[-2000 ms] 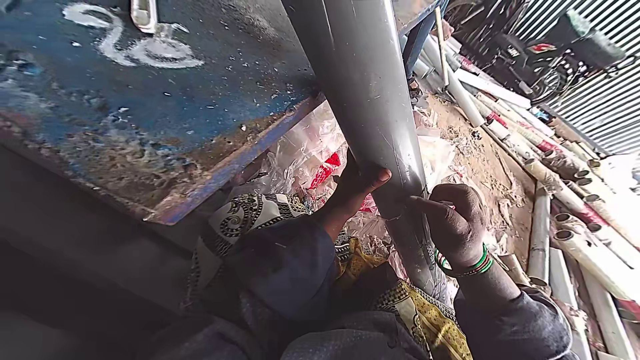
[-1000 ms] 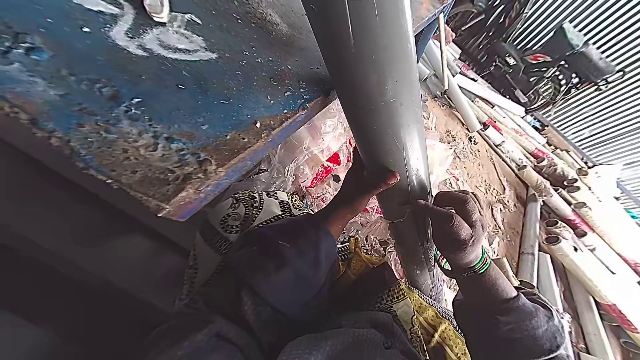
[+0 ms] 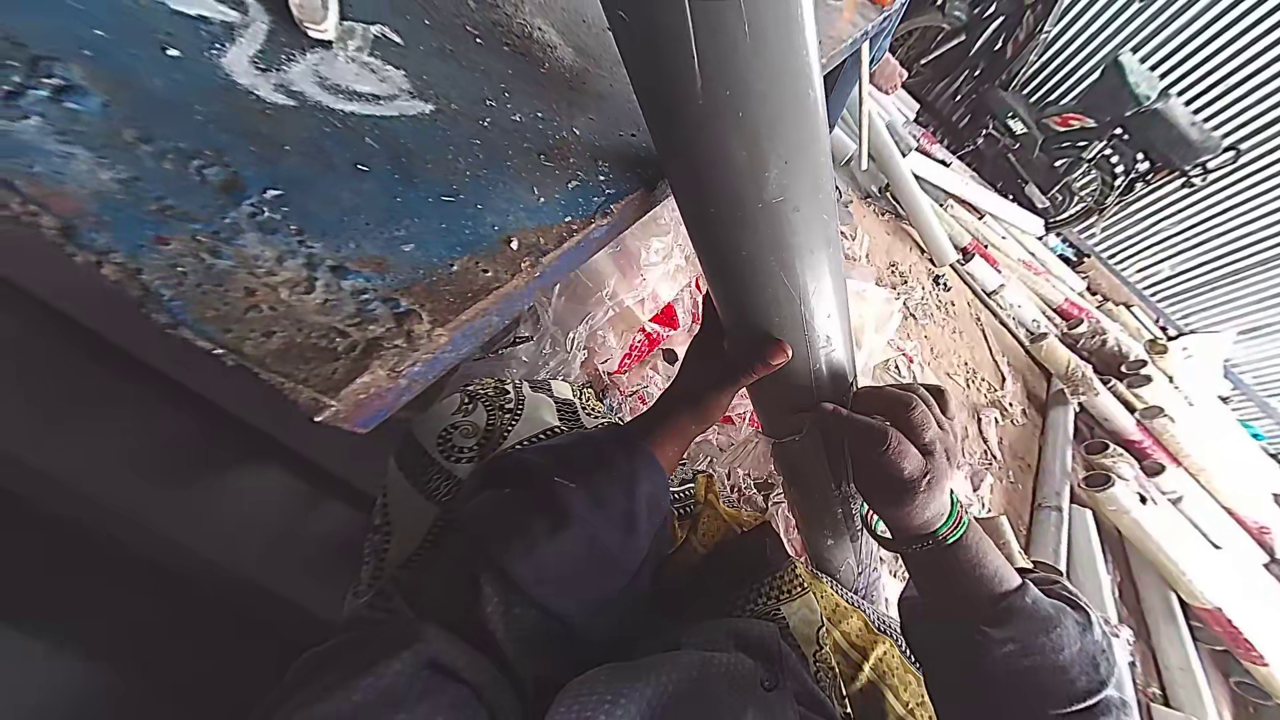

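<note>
A long grey plastic pipe runs from the top of the head view down toward my lap, past the corner of a blue metal table. My left hand grips it from the left side, the thumb lying across its front; the other fingers are hidden behind it. On the pipe's right side, my right hand has its fingers bent, with thumb and index fingertips pinched at the edge of a plastic film or sleeve around the pipe. Green bangles circle my right wrist.
The worn blue table with chalk marks fills the upper left. Crumpled clear plastic film lies beneath its edge. Many pipes are stacked on the ground at the right, below a motorcycle and a corrugated metal wall.
</note>
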